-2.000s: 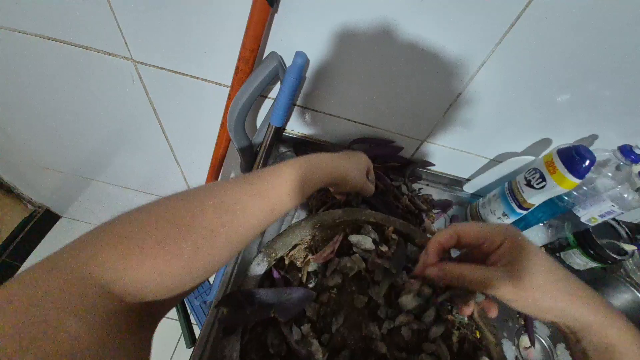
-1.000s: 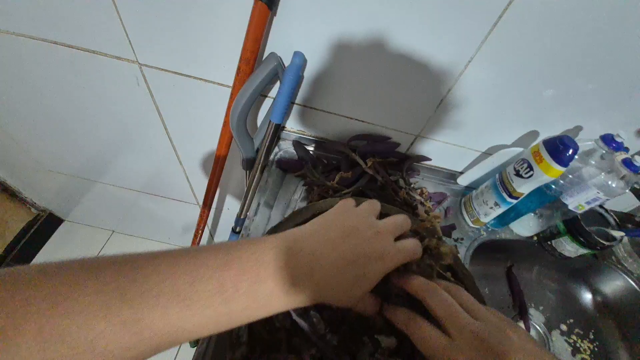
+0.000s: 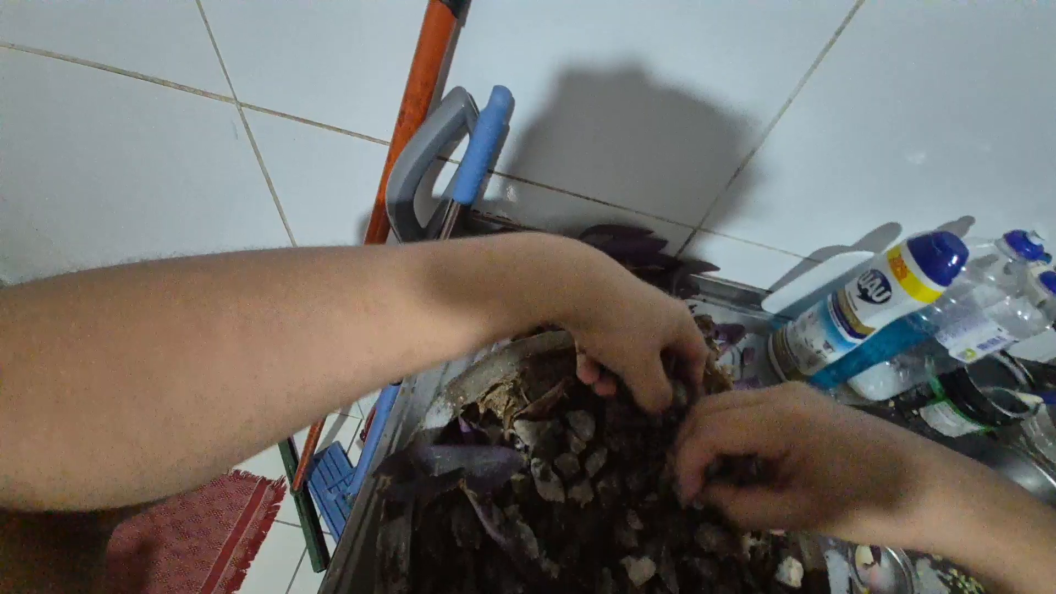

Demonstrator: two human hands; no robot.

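Note:
A round planter (image 3: 507, 359) filled with dark soil and small stones (image 3: 569, 462) stands in the lower middle, its pale rim showing at the upper left. Over its far right part my left hand (image 3: 639, 330) points downward with bent fingers among the soil and stones. Close beside it, my right hand (image 3: 751, 462) has its fingers curled near the stones. Whether either hand pinches something is too dark to tell. A purple leaf (image 3: 470, 462) lies on the soil at the left. More purple leaves (image 3: 623, 243) lie behind the planter, by the wall.
At the right stand a white bottle with a blue cap (image 3: 866, 297), clear plastic bottles (image 3: 982, 297) and a black container (image 3: 973, 392), beside a metal sink (image 3: 1015, 462). An orange pole (image 3: 417, 107) and a blue-gripped handle (image 3: 485, 144) lean on the tiled wall. A red mat (image 3: 206, 536) lies below.
One second ago both hands were close together over the planter, hiding much of the soil. They now stand a little apart, and the stones and the purple leaf show again.

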